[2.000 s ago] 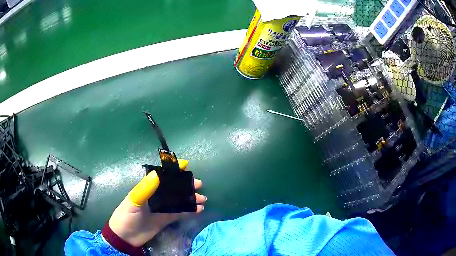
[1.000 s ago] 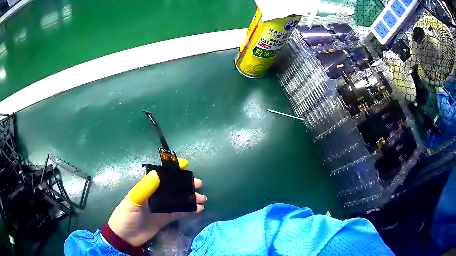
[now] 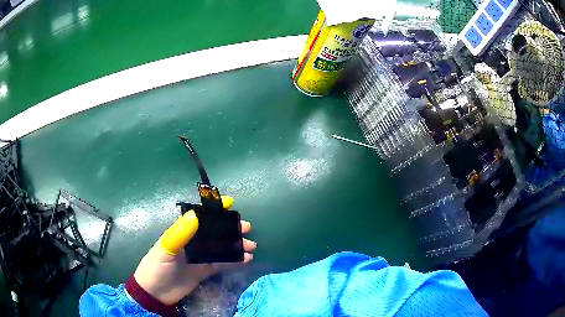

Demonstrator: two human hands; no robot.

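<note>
My left hand (image 3: 179,260), with yellow finger cots on the thumb and a fingertip, holds a black display module (image 3: 215,236) at the lower left of centre. The module is near-square, and its thin dark flex cable (image 3: 196,160), with an amber patch at the base, points up and away. The thumb lies on the module's left edge and bare fingertips show at its right edge. My right hand is not in view. Crumpled clear film (image 3: 214,296) shows partly below my left hand.
Black plastic frames (image 3: 83,226) lie heaped at the left. A yellow can (image 3: 328,56) with a white wipe stands at the back. A thin white stick (image 3: 353,142) lies beside stacked clear blister trays (image 3: 427,204) at the right. A power strip (image 3: 486,26) and fan (image 3: 536,62) are beyond. Blue sleeve fabric (image 3: 353,288) fills the bottom.
My left hand and the module stay nearly still. Blue cloth at the right edge has shifted.
</note>
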